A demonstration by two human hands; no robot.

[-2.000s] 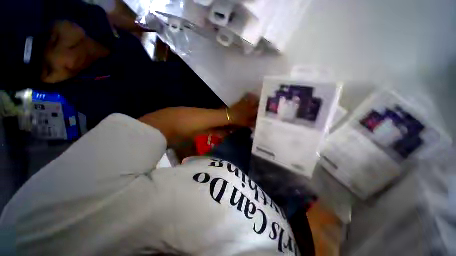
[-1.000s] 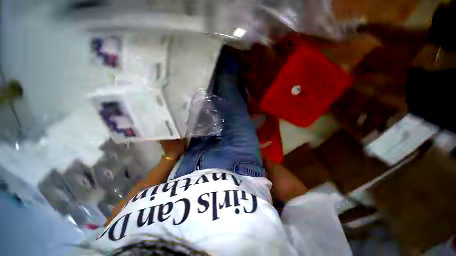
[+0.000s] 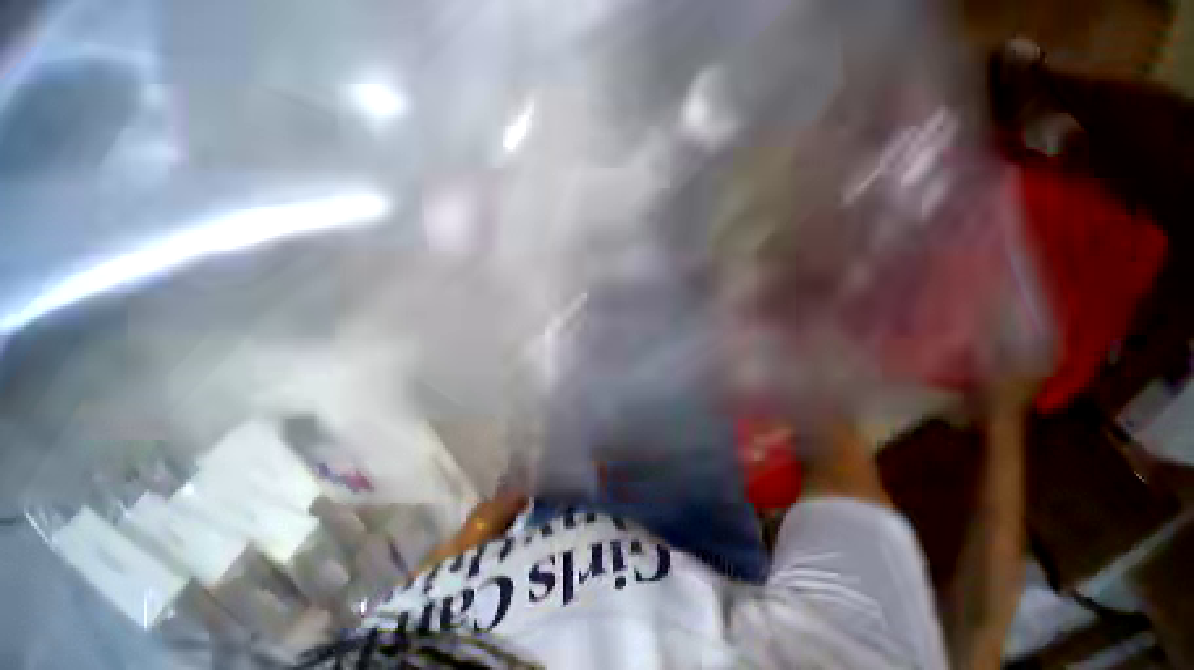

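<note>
A large clear film [image 3: 655,157] hangs very close to the camera, blurred and glossy, and veils most of the view. My left forearm [image 3: 478,526] shows at the lower middle; my left hand is blurred beside my leg and its grip is unclear. My right forearm [image 3: 842,461] comes out of a white sleeve and fades behind the film, so my right hand cannot be made out. A white retail box [image 3: 380,439] with a dark purple picture lies left of my left forearm, partly veiled.
White wrapped boxes [image 3: 249,484] stand in rows at the lower left. A red stool [image 3: 1093,282] is at the right, partly behind film. A bare forearm, seemingly another person's [image 3: 1002,524], reaches up at the lower right. Brown cartons or flooring show dimly beyond.
The film has spread down over much of the view. The picture box formerly upright at the left no longer shows clearly. The stool sits further right, and another forearm has appeared.
</note>
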